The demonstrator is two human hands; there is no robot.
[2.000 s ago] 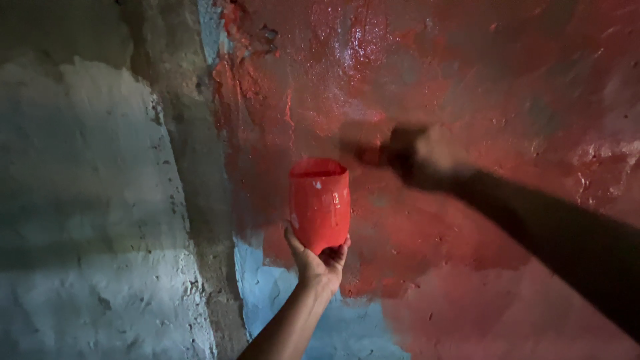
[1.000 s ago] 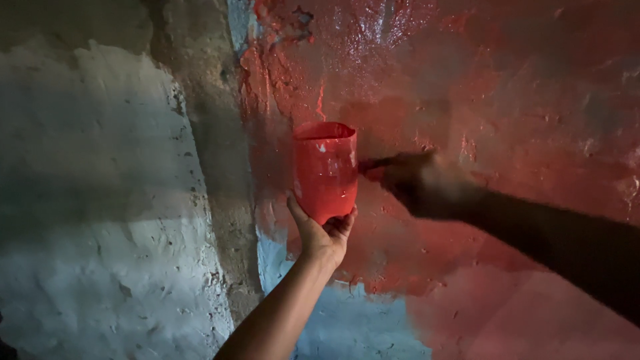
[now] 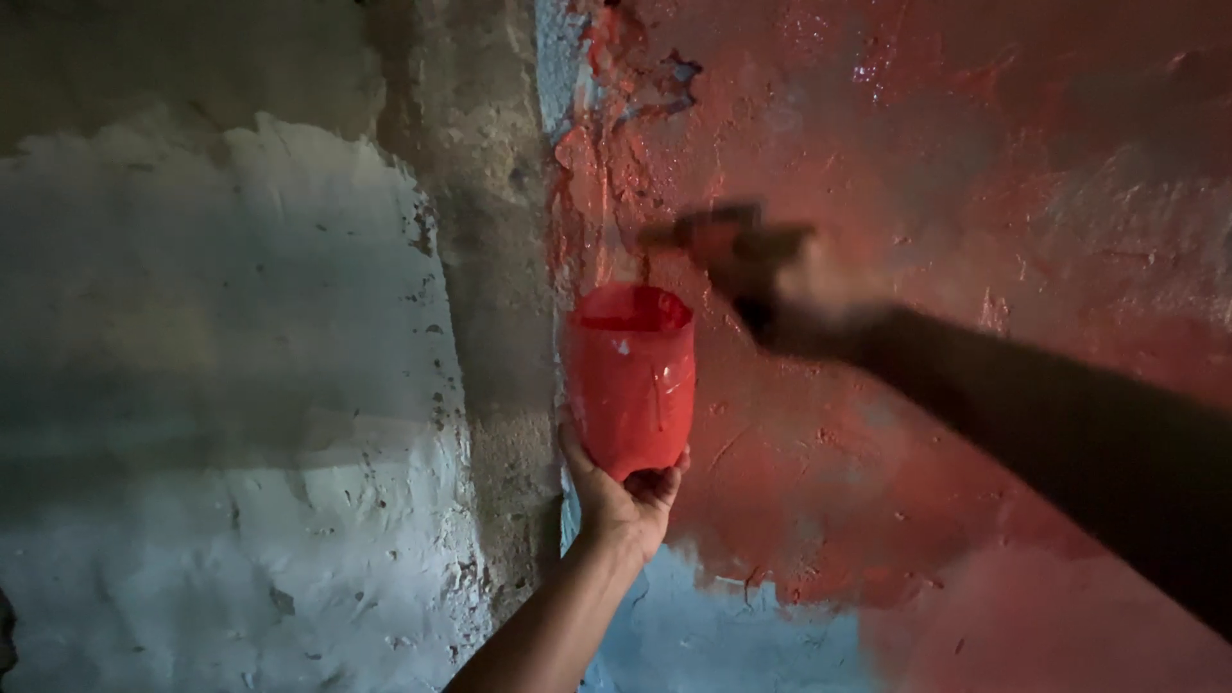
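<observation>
My left hand (image 3: pixel 630 500) holds a cut-open plastic container (image 3: pixel 632 390) from below, upright, with red paint inside and a drip down its side. My right hand (image 3: pixel 789 284), blurred, is closed round a paintbrush (image 3: pixel 707 226), whose tip points left, above and a little right of the container's rim. Behind both is a wall coated in red paint (image 3: pixel 770 414), wet and glossy in places. The brush's bristles are too blurred to make out, and I cannot tell whether they touch the wall.
Light blue wall (image 3: pixel 731 630) shows below the red coat. A rough bare cement strip (image 3: pixel 500 385) runs down left of the container. Further left is a patchy pale grey-blue wall (image 3: pixel 221 539). Thick, ragged red paint and a dark chipped spot (image 3: pixel 679 82) lie above the container.
My right hand and the brush have risen from beside the container to above its rim level. My left hand still holds the container. The view has shifted to the left.
</observation>
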